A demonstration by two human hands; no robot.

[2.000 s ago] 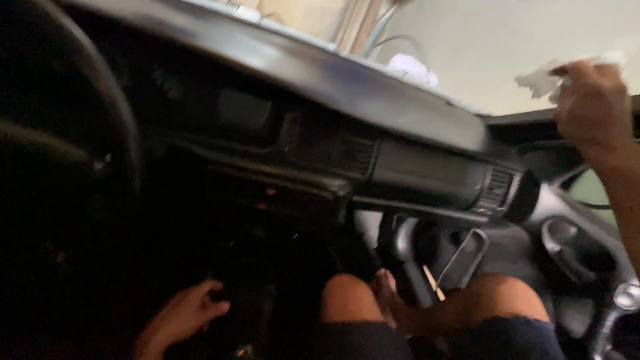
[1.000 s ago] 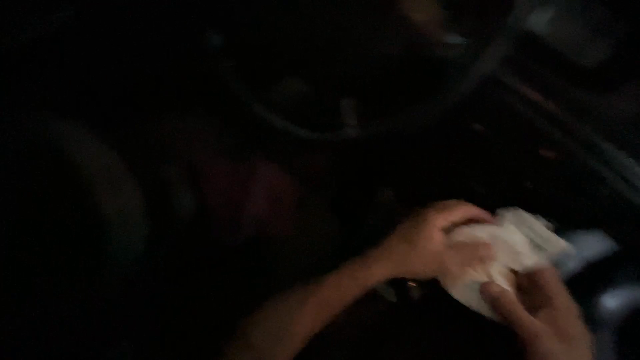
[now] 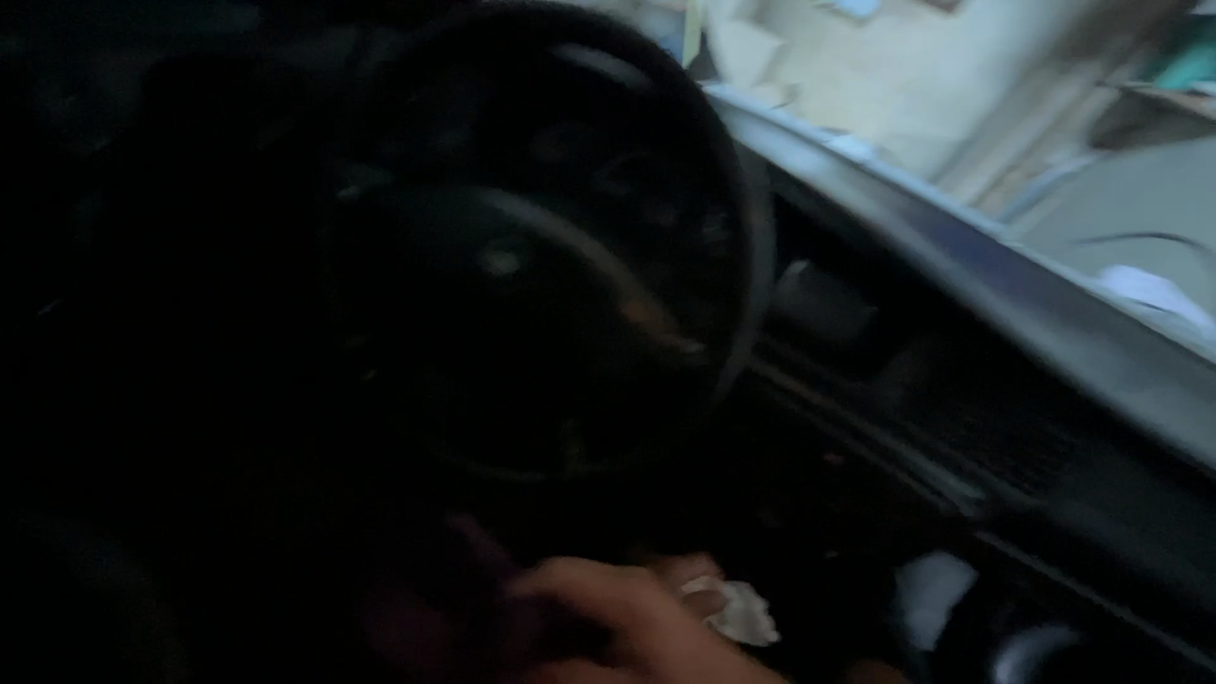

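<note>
My right hand [image 3: 632, 613] is low in the middle of the head view, blurred, its forearm running out at the lower right. Its curled fingers hold a crumpled white tissue or cloth [image 3: 746, 613], which sticks out on the right side. Close to the knuckles on the left lies a dim purple thing, perhaps fabric [image 3: 418, 617]. Above the hand is the black steering wheel [image 3: 755, 275] of a car, with a round emblem [image 3: 499, 258] on its hub. My left hand cannot be made out in the dark.
The dark dashboard [image 3: 1007, 313] slants down to the right below the windshield. A white crumpled thing [image 3: 1154, 290] shows beyond it, against a pale wall [image 3: 883, 85]. Pale blurred shapes [image 3: 936, 594] lie at the lower right. The left side is very dark.
A second ago both hands were together on the white tissue; now only the right is made out, with the tissue. The view has swung strongly, bringing the wheel and windshield into sight.
</note>
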